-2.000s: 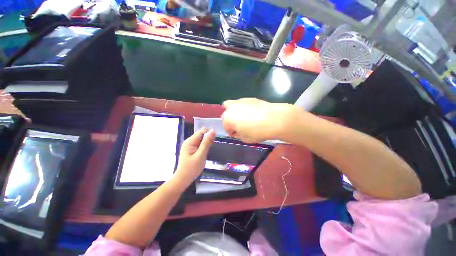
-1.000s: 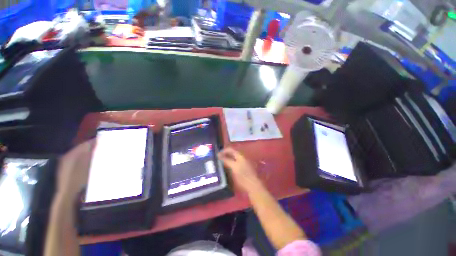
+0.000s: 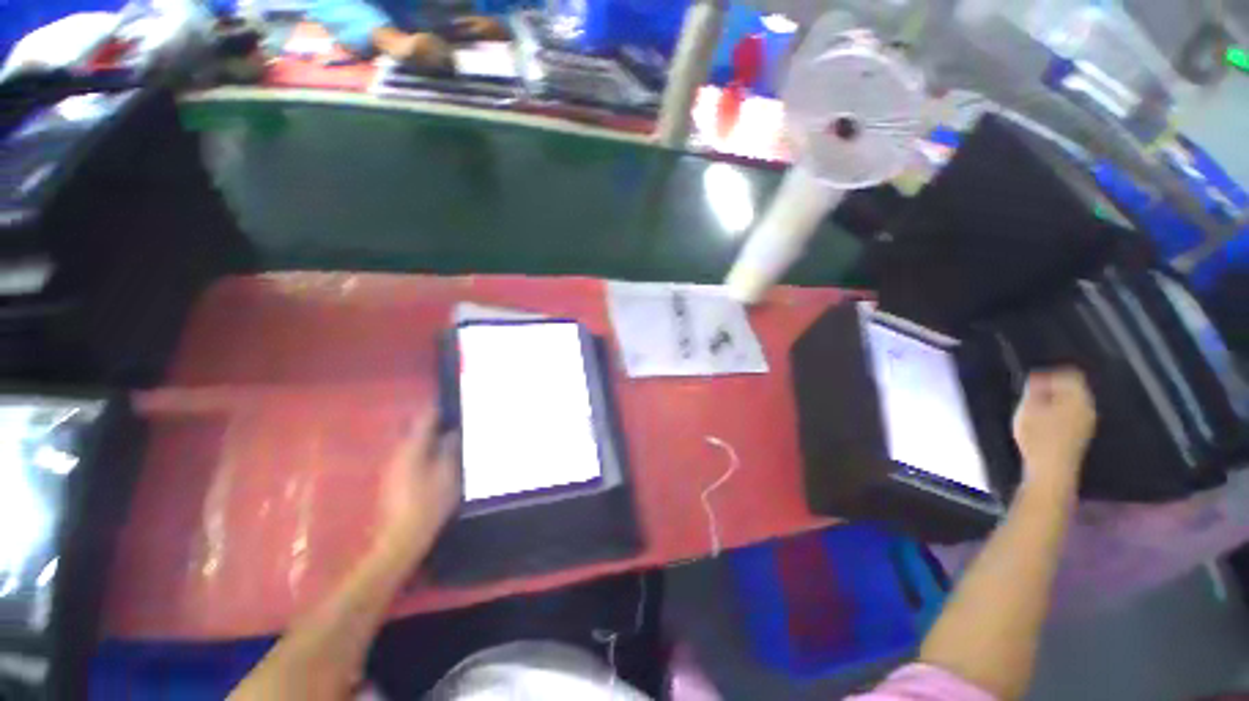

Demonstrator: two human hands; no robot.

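Observation:
A tablet with a glowing white screen (image 3: 530, 411) lies in a black foam tray (image 3: 548, 537) in the middle of the bench. My left hand (image 3: 422, 479) is blurred at the tray's left edge, and its grip is unclear. Another tablet with a whitish screen (image 3: 927, 404) sits tilted in a thick black tray (image 3: 838, 425) to the right. My right hand (image 3: 1055, 422) is just right of that tablet, in front of black trays, with fingers curled. Whether it holds anything is unclear.
A white paper sheet (image 3: 685, 329) and a white fan (image 3: 852, 126) stand beyond the trays. A thin white wire (image 3: 712, 493) lies on the bench. Black stacks flank both sides (image 3: 117, 247), (image 3: 1096, 370). Another person's hand (image 3: 415, 52) shows across the green belt (image 3: 452, 206).
The white-screen tablet and tray moved right into the middle, with my left hand. The dark-screen tablet there is no longer visible. My right hand moved far right, past the right-hand tablet.

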